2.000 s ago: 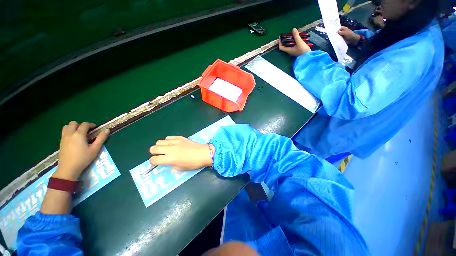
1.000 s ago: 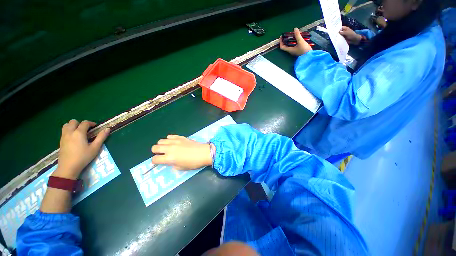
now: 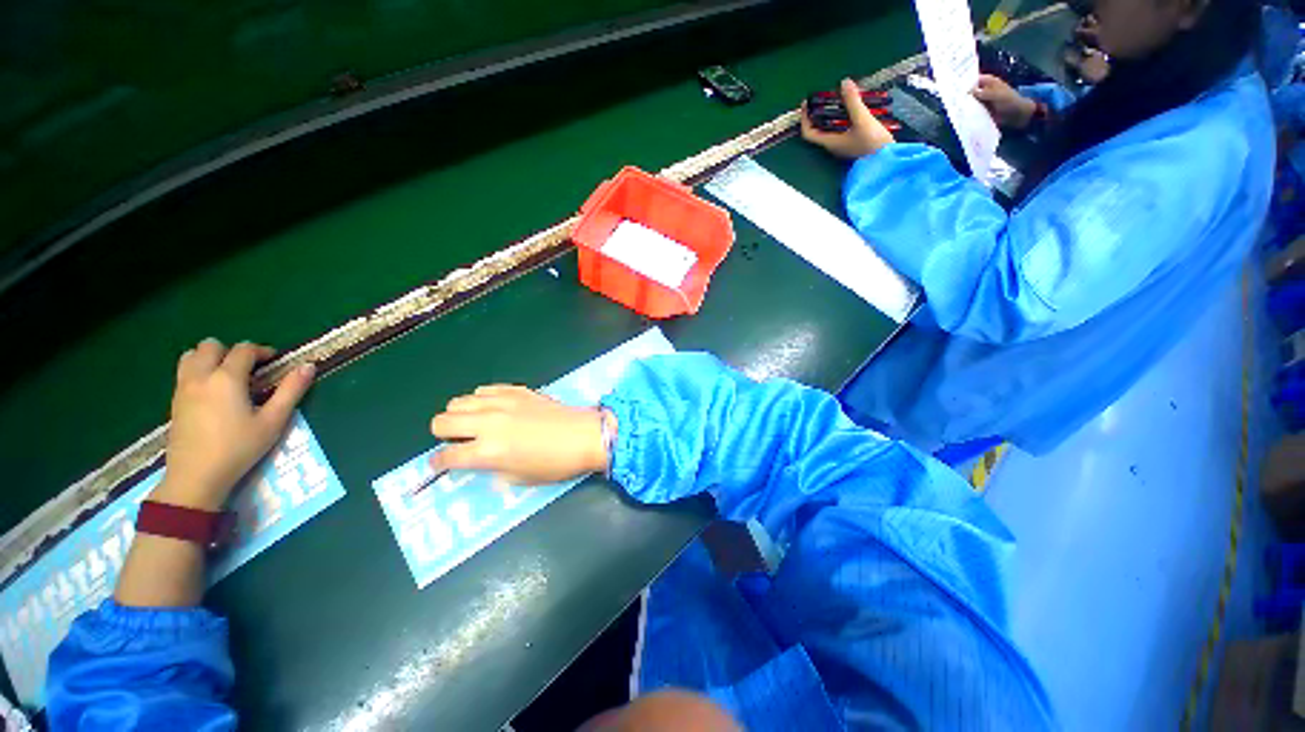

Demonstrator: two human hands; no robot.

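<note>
A pale blue adhesive sticker sheet point(image 3: 455, 538) with whitish block shapes lies on the dark green bench. My right hand point(image 3: 518, 433) rests over it, fingers pinched on thin tweezers point(image 3: 425, 485) whose tip points at the sheet's left part. A second, longer sticker sheet point(image 3: 279, 493) lies at the left, partly under my left wrist and forearm. My left hand point(image 3: 229, 412) lies with thumb and fingers apart at the belt edge rail and holds nothing that I can see.
An orange-red bin point(image 3: 701, 229) with white pieces inside stands beyond my right hand. A white strip sheet point(image 3: 813, 239) lies right of it. A neighbour in a blue smock point(image 3: 1102, 272) holds black-red items. The chipped rail point(image 3: 472, 282) borders the green belt, carrying an electronic unit point(image 3: 726, 85).
The electronic unit on the belt has shifted slightly to the left. My two hands and the sheets have barely moved.
</note>
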